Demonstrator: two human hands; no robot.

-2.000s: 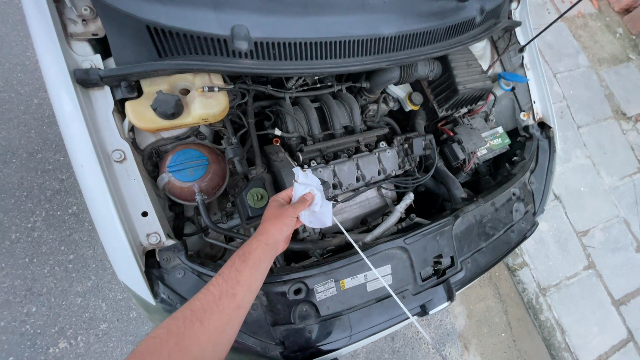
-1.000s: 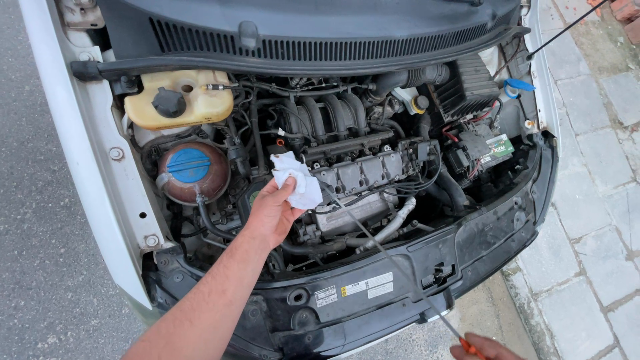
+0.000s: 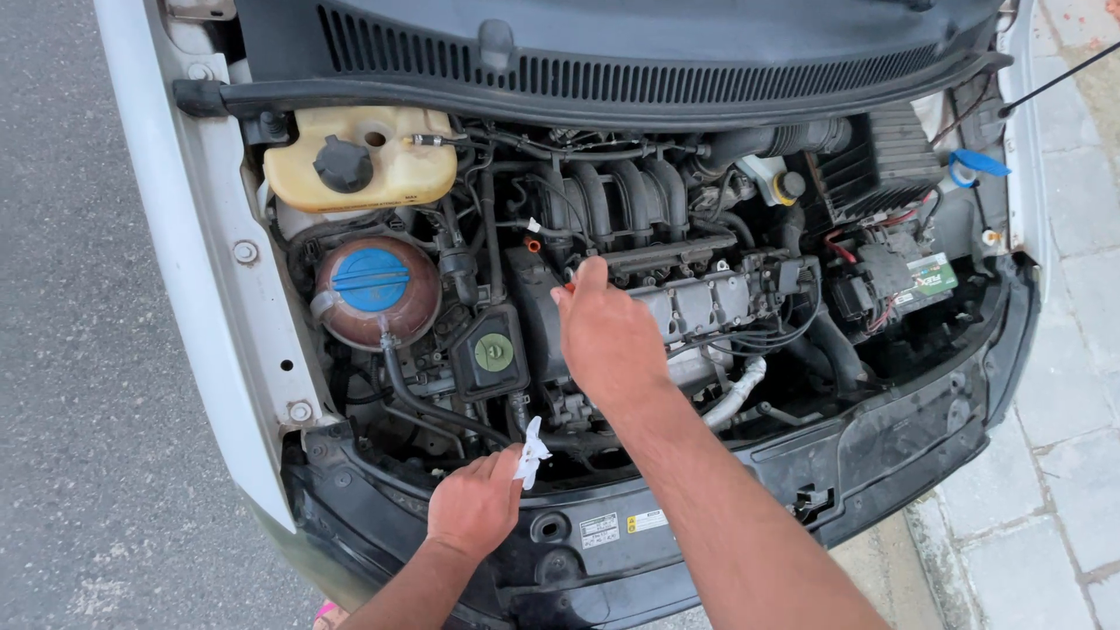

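Observation:
Over the front of the open engine bay, my left hand (image 3: 477,500) grips a crumpled white paper towel (image 3: 531,453). My right hand (image 3: 612,332) is above the engine, its fingers closed around a small orange handle (image 3: 570,286), most of which they cover. The rod seen earlier with an orange end is hidden or too small to make out. Just up and left of my right fingers is an orange dipstick tube opening (image 3: 532,245). Behind it lie the black intake manifold runners (image 3: 630,197); the grey ignition-side engine cover (image 3: 691,306) shows beside my right wrist.
On the left are the yellowed washer-type plastic reservoir (image 3: 385,175), the blue-capped coolant tank (image 3: 371,278) and a black reservoir with a green cap (image 3: 493,352). The battery (image 3: 927,278) and ribbed air filter box (image 3: 884,166) are at right. The black front crossmember (image 3: 892,455) borders the bay.
My right hand has come from the lower right edge to above the engine. My left hand, with the paper towel, has drawn back toward the front of the bay. The long rod no longer shows.

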